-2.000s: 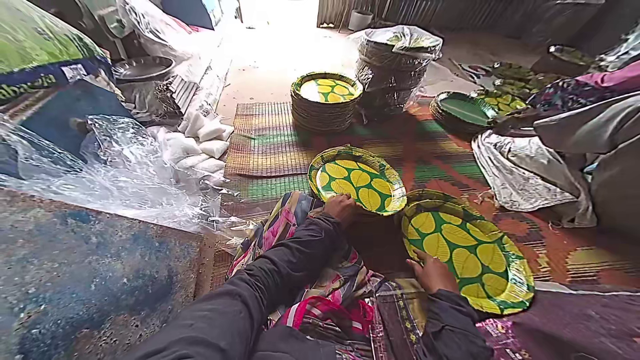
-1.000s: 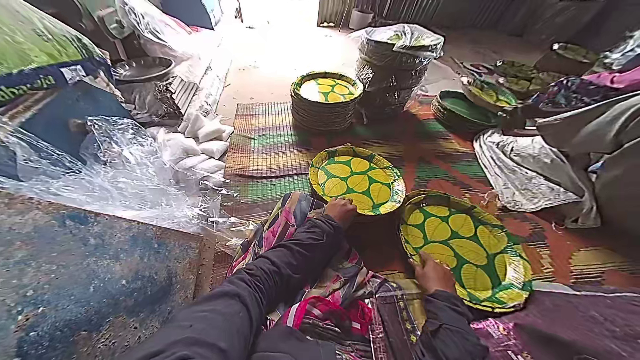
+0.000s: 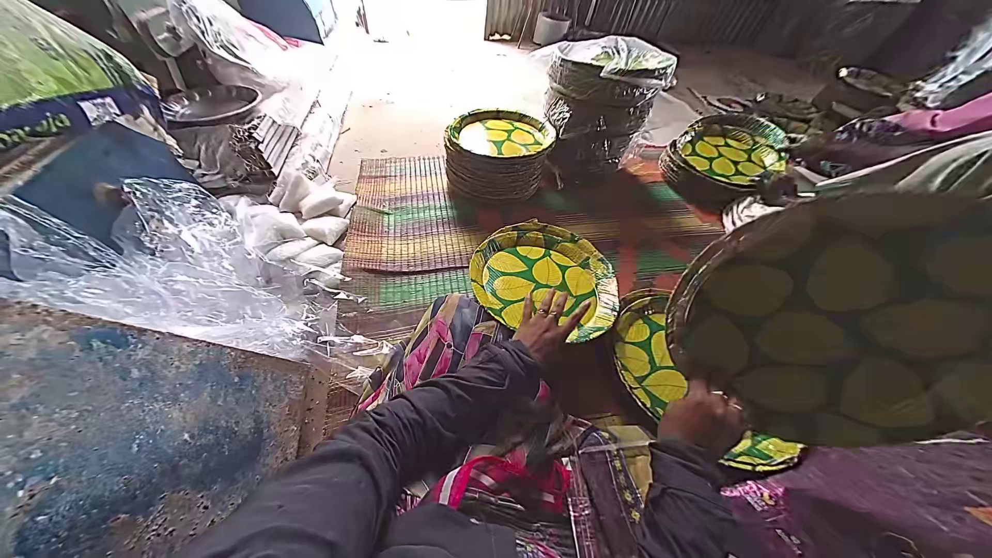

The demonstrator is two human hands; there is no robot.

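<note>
A round plate with yellow leaf shapes on green (image 3: 535, 267) lies in front of me at the centre. My left hand (image 3: 545, 322) rests on its near part, fingers spread on the surface. At the right, my right hand (image 3: 704, 415) grips the lower left edge of a large shaded plate (image 3: 837, 318), raised close to the camera and tilted. Beneath and left of it lies another leaf-patterned plate (image 3: 645, 360), partly hidden. The far side of the raised plate runs out of the frame.
A plate stack (image 3: 500, 159) stands on the woven mat (image 3: 411, 213), beside a plastic-wrapped stack (image 3: 601, 101). Another plate stack (image 3: 721, 155) is at the right, with a person's hand (image 3: 775, 190) near it. Small white packets (image 3: 310, 225) and clear plastic (image 3: 209, 271) lie left, behind a worn blue board (image 3: 139, 411).
My right hand has lifted a plate toward the camera from the pile at the right. My left hand has moved from the centre plate's rim onto its surface. A patterned plate now tops the far right stack.
</note>
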